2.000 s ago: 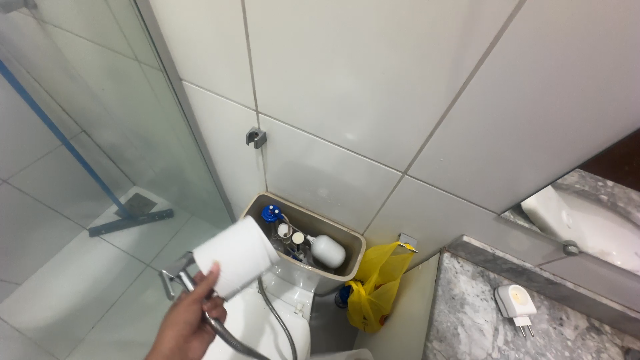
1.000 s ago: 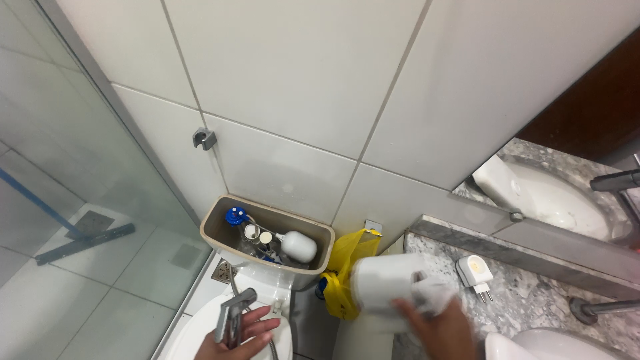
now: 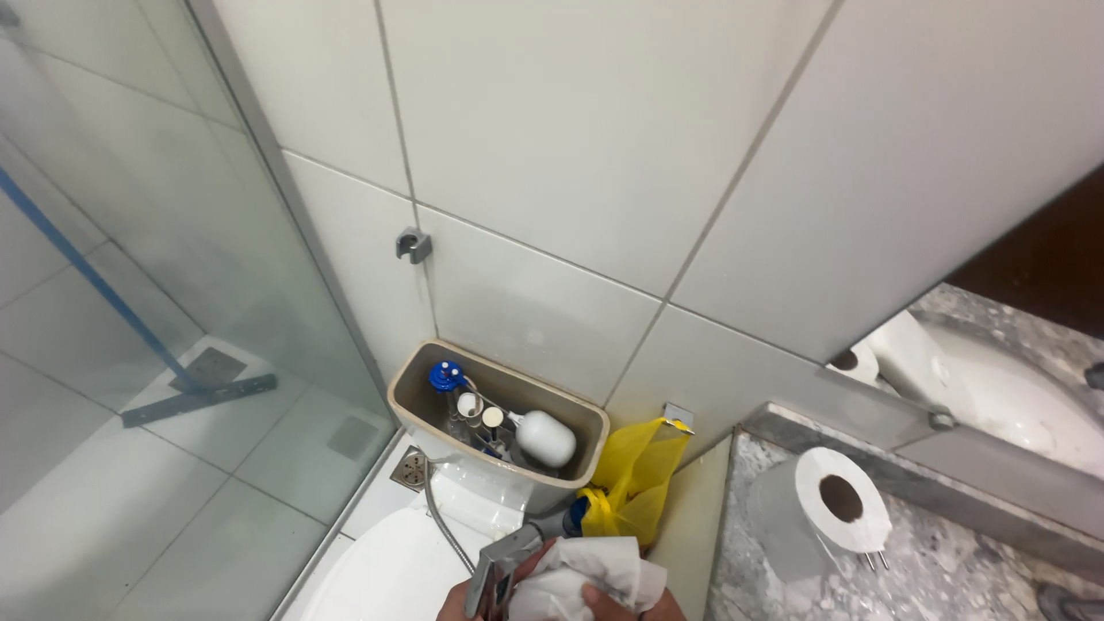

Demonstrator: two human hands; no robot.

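Observation:
At the bottom centre, my left hand (image 3: 454, 601) holds the chrome bidet sprayer (image 3: 500, 561), whose metal hose (image 3: 442, 522) runs up beside the toilet. Against it, my right hand (image 3: 611, 607) presses a crumpled wad of white toilet paper (image 3: 573, 580). Behind both hands, the lidless toilet cistern (image 3: 498, 352) shows a white float (image 3: 546, 438) and a blue-topped valve (image 3: 447, 376). The toilet paper roll (image 3: 789, 517) stands on the marble counter (image 3: 949, 535), partly covering a white plug-in device whose metal prongs (image 3: 876, 561) stick out.
An empty chrome sprayer holder (image 3: 414, 246) is on the tiled wall. A yellow plastic bag (image 3: 640, 474) hangs from a wall hook right of the cistern. The glass shower panel (image 3: 285, 216) is at left, with a blue-handled squeegee (image 3: 203, 398) behind it. A mirror (image 3: 1018, 345) is at right.
The roll, earlier in a hand, now stands on the counter over part of the plug-in device. My right hand now has crumpled paper and has come together with my left hand at the sprayer.

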